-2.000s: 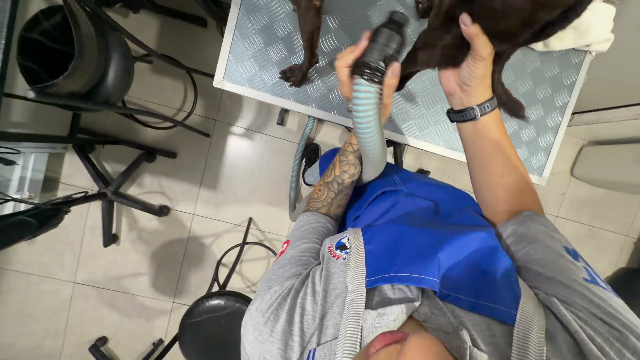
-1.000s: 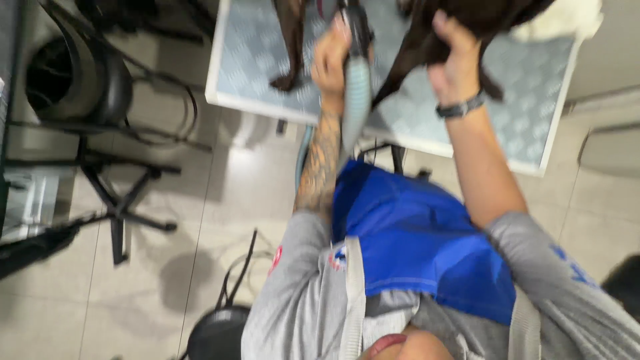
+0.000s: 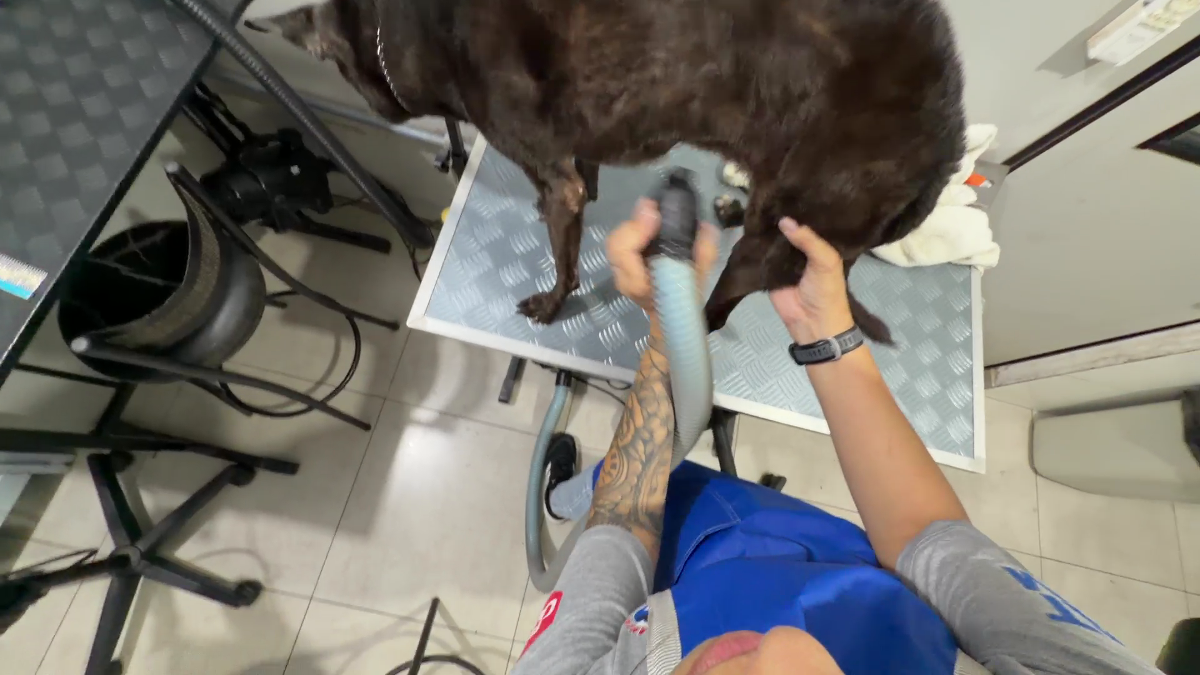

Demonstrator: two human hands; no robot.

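A black dog (image 3: 712,84) stands side-on on a grey, textured metal table (image 3: 844,375), a chain collar at its neck. My left hand (image 3: 637,253), on the tattooed arm, is closed around the black nozzle (image 3: 677,211) of a ribbed grey-blue dryer hose (image 3: 682,347). The nozzle is blurred and points up toward the dog's belly, left of the hind legs. My right hand (image 3: 811,286), with a dark wristband, grips a hind leg (image 3: 759,258) near the thigh, thumb in front; its other fingers are mostly hidden.
A white towel (image 3: 947,225) lies at the table's right end. On the left are a dark table (image 3: 75,122), a black cylindrical container (image 3: 169,300) and a wheeled stand base (image 3: 131,558). The hose loops down beside my shoe (image 3: 561,469). A wall and a door stand at right.
The view has shifted, showing more of the dog. The nozzle's tilt has changed from slanting right to nearly upright. My left hand stays on it; my right hand remains at the hind leg.
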